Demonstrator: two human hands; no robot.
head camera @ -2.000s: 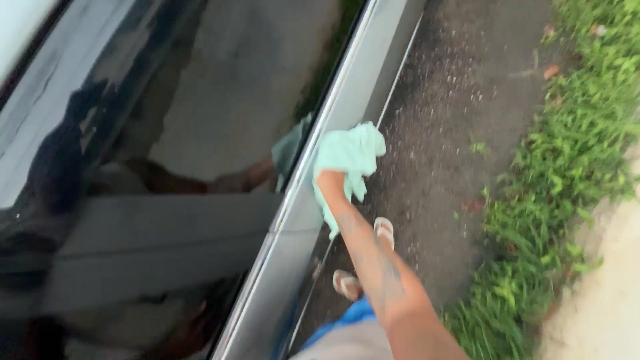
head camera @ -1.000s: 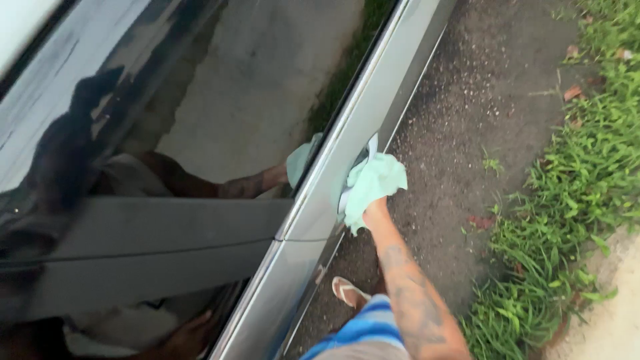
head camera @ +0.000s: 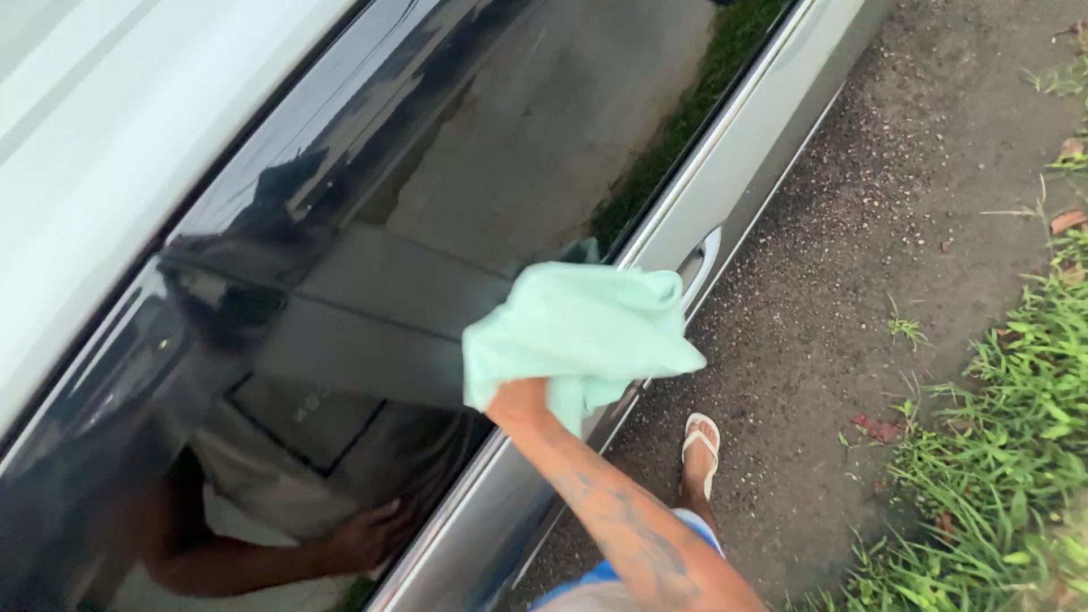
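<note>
My right hand point(head camera: 520, 403) holds a mint-green cloth point(head camera: 586, 327) over the lower edge of a silver car's dark side window point(head camera: 408, 280). The cloth drapes over my fingers, hiding most of them, and spreads across the window edge and the top of the door point(head camera: 739, 144). Just beyond the cloth is the door handle point(head camera: 704, 265), partly covered by it. My left hand is not directly in view; the glass reflects an arm and a hand at lower left.
The car's pale roof point(head camera: 127, 127) slopes at upper left. Dark, gritty pavement point(head camera: 816, 340) runs beside the door, with my foot in a white flip-flop point(head camera: 701, 450) on it. Green grass point(head camera: 1003, 459) and a few dry leaves line the right side.
My right hand and the cloth have moved from the door handle, where they were a second ago, up to the window's lower edge. The handle now shows in part.
</note>
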